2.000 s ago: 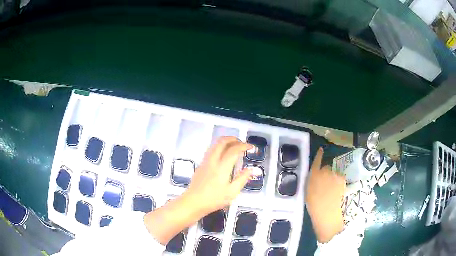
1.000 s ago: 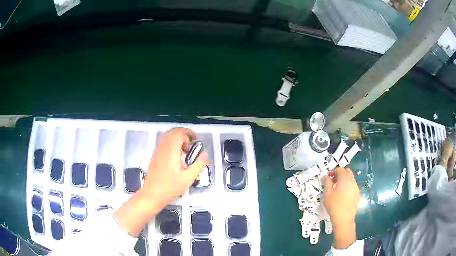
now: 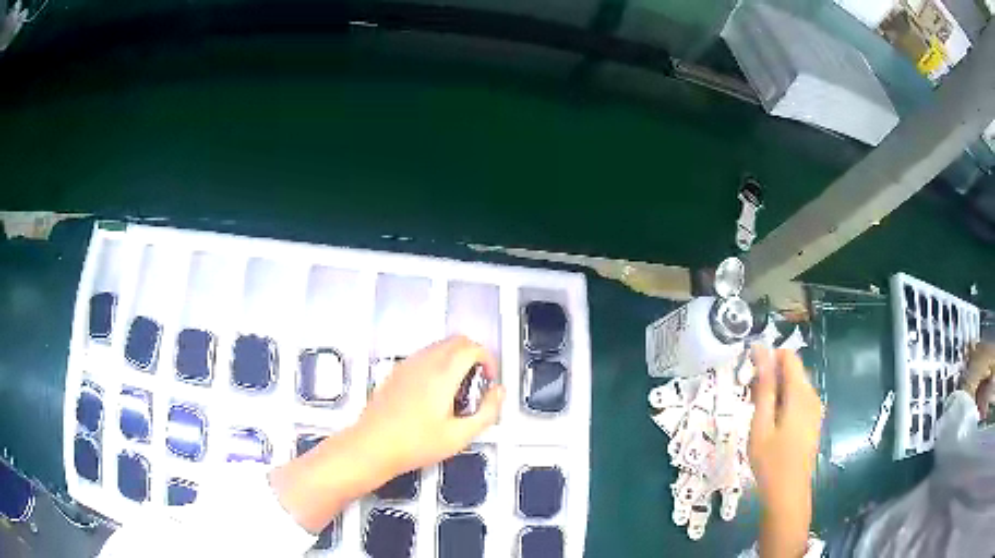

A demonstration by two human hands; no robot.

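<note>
My left hand [image 3: 436, 398] grips a dark watch body [image 3: 472, 389] by its edges, above the white blister tray [image 3: 327, 245]. The tray holds rows of dark square watch bodies; several back-row pockets are bare. My right hand [image 3: 788, 420] is at the top right of the strap pile [image 3: 698, 441], just right of the bottle. A pale strap piece [image 3: 783, 336] shows at its fingertips, but whether the fingers hold it cannot be told. A fitted watch with a pale strap [image 3: 747, 216] lies on the green belt.
A whitish bottle with a round metal top [image 3: 687, 336] stands behind the straps. A pale post [image 3: 862, 218] crosses at the right. A grey-white block [image 3: 813, 76] lies beyond the belt. Another person's hand [image 3: 978, 368] is at a second tray [image 3: 911, 360], far right.
My left hand has lifted a watch body out of its pocket. My right hand has moved from beside the tray to the straps. The fitted watch has shifted right in view; the camera view has also shifted.
</note>
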